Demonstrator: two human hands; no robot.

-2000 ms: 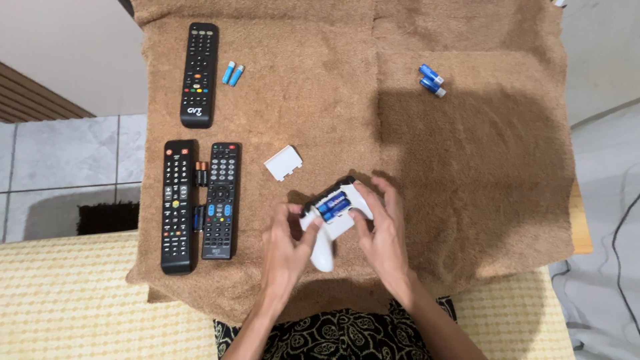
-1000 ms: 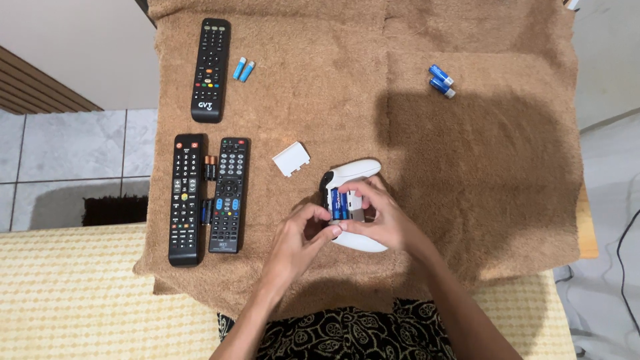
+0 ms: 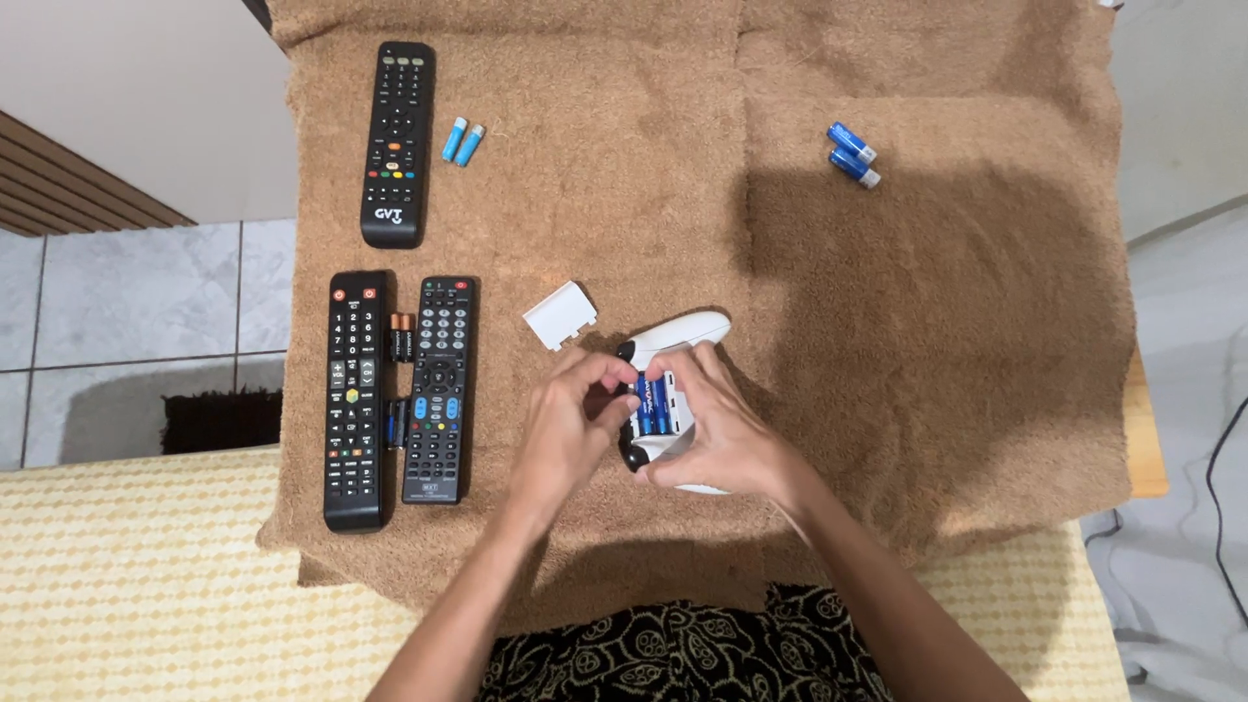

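Note:
A white game controller (image 3: pixel 690 333) lies back side up on the brown towel, its battery bay uncovered. Two blue AA batteries (image 3: pixel 653 405) sit side by side in the bay. My right hand (image 3: pixel 717 419) grips the controller, thumb at its lower edge and index finger by the top ends of the batteries. Thumb and index finger of my left hand (image 3: pixel 583 409) touch the bay's left edge beside the batteries; whether they pinch anything cannot be told. The white battery cover (image 3: pixel 561 316) rests on the towel just up and left of the controller.
Three black remote controls (image 3: pixel 398 146) (image 3: pixel 356 400) (image 3: pixel 439 390) lie at the left. Two light blue batteries (image 3: pixel 463 142) lie by the upper one; copper-topped batteries (image 3: pixel 402 338) and dark batteries (image 3: pixel 396 423) sit between the lower two. Two blue batteries (image 3: pixel 852 154) lie at the upper right of the brown towel (image 3: pixel 624 195).
Since two seconds ago the controller has turned, its grips now pointing right rather than down. My right hand has moved from its right grip to around the battery bay.

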